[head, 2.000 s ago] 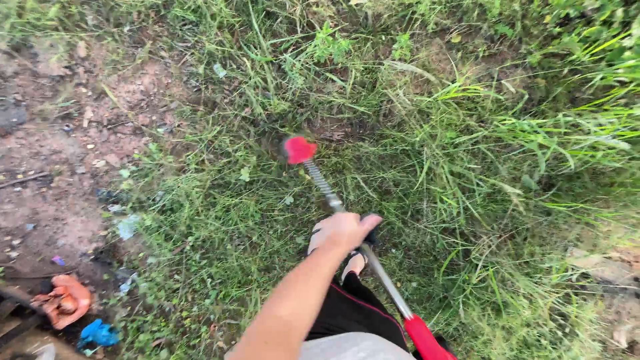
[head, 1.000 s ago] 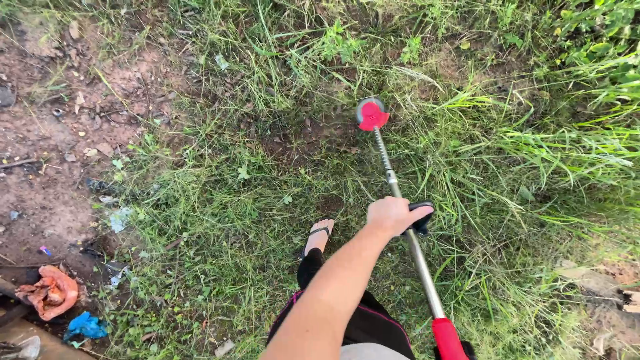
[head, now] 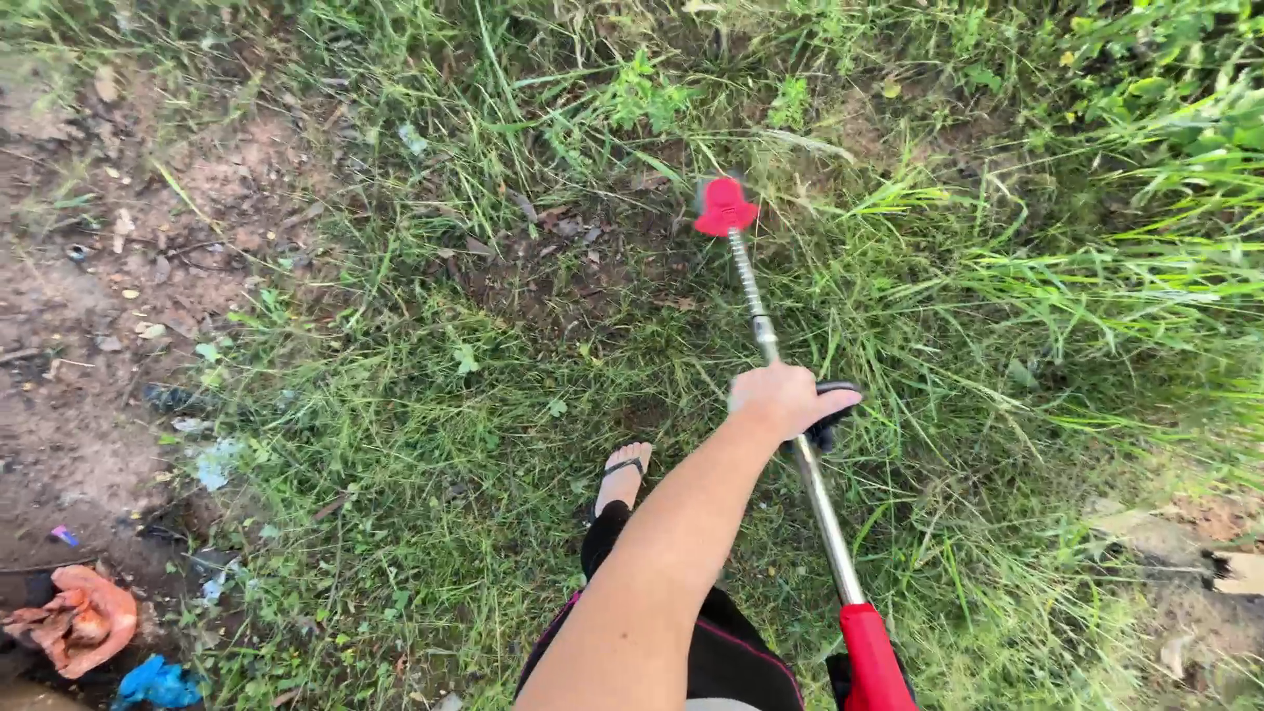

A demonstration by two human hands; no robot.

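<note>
My left hand (head: 780, 400) is closed around the black auxiliary handle of a string trimmer, where it meets the metal shaft (head: 825, 518). The trimmer's red guard and cutting head (head: 725, 205) are over grass and bare soil at the upper centre, with the edge blurred. A spring-like section of the shaft lies between the head and my hand. The red rear housing (head: 874, 662) runs out of the bottom edge. Beside it shows a small dark patch, perhaps a glove or a part of the tool; my right hand cannot be made out.
My foot in a flip-flop (head: 624, 479) stands on the grass just left of the shaft. An orange plastic bag (head: 84, 622) and a blue plastic scrap (head: 158, 683) lie at the lower left, beside reddish dirt (head: 79, 296). Taller grass (head: 1165, 286) grows on the right.
The trimmer head has swung from left to right since two seconds ago, and my left hand has moved right with the shaft. Over the last second the head has shifted slightly back left.
</note>
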